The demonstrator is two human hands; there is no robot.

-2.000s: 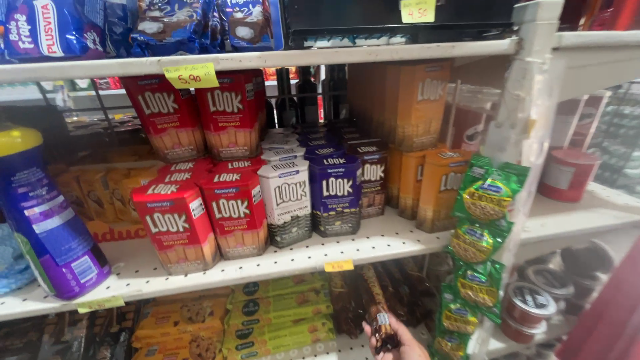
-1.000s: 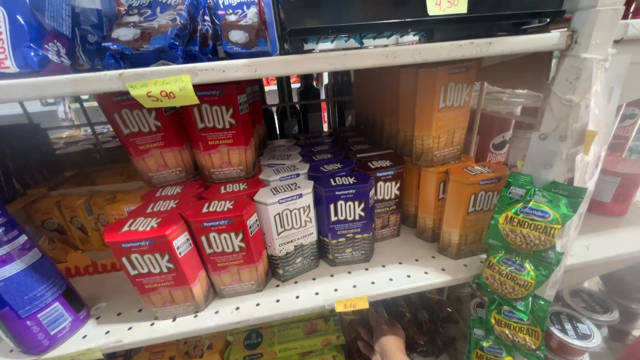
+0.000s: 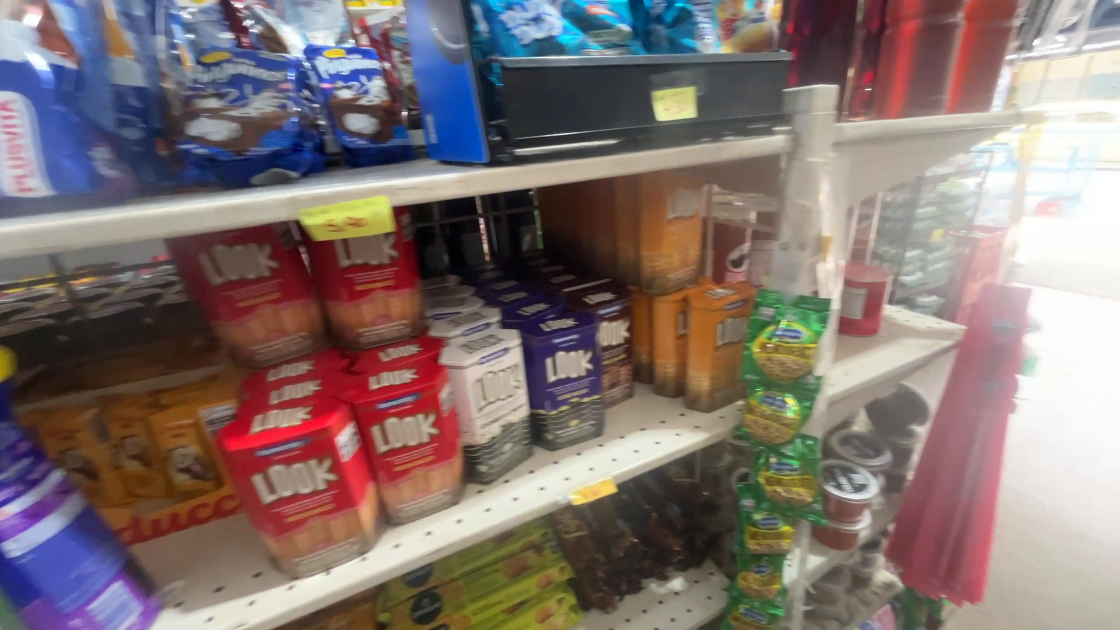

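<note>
Neither my left hand nor my right hand shows in the view now. Red LOOK biscuit boxes (image 3: 302, 486) stand in rows on a white perforated metal shelf (image 3: 490, 516), some stacked two high. Beside them are a white box (image 3: 490, 398), a purple box (image 3: 563, 376) and a dark brown box (image 3: 611, 328), with orange boxes (image 3: 717, 346) farther right. On the shelf below lie dark brown wrapped packs (image 3: 612, 542) and yellow-green packets (image 3: 490, 582). The picture is somewhat blurred.
Green snack packets (image 3: 785, 346) hang in a strip by the white shelf post (image 3: 809, 192). Right of it are lidded tubs (image 3: 849, 494), a red container (image 3: 864, 297) and hanging red fabric-like material (image 3: 962, 455). Blue bags (image 3: 249, 114) and a black tray (image 3: 639, 101) are above. A purple bottle (image 3: 70, 542) stands left.
A hand seen at the lower shelf, holding a dark wrapped pack two seconds ago, is out of view now. The view has turned right, showing more of the floor beyond the shelf's end.
</note>
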